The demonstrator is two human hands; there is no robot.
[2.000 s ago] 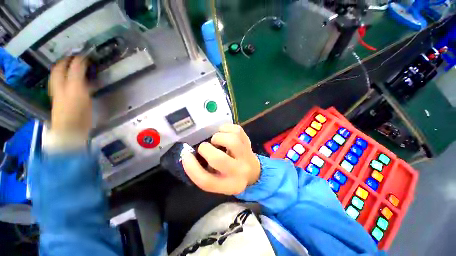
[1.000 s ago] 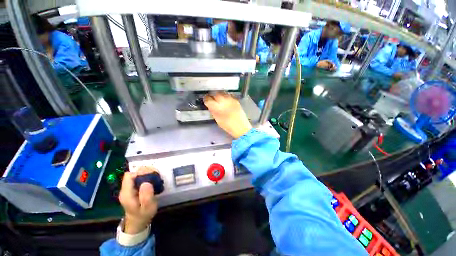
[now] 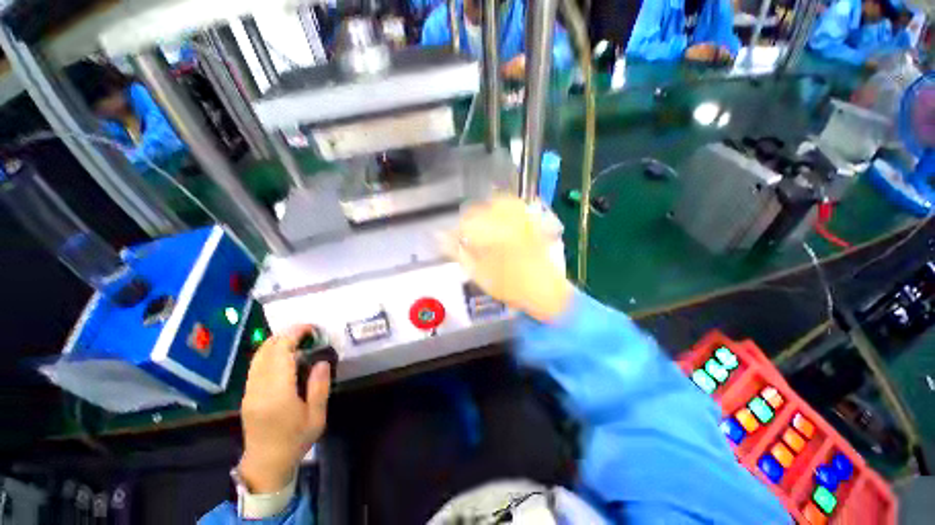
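Note:
A silver column press stands in front of me, its pale upper platen [image 3: 384, 133] above the fixture [image 3: 400, 197]. A small dark thing sits at the fixture, too blurred to make out. My left hand [image 3: 282, 402] holds a small black watch body [image 3: 316, 366] at the left end of the front panel, by the left button. My right hand [image 3: 510, 251] is blurred, in front of the right column and above the right end of the panel; whether it holds anything cannot be told. The red emergency stop [image 3: 427, 314] is at the panel's centre.
A blue control box [image 3: 195, 308] with a clear cylinder stands left of the press. A red tray [image 3: 871, 492] with coloured square units is at lower right. A yellowish hose [image 3: 587, 154] hangs by the right column. A metal device [image 3: 723, 200] stands farther right. People in blue sit behind.
My right hand has moved out of the fixture area to the right and towards me. My left hand still holds the black body by the panel's left end. The view has shifted, showing more red tray.

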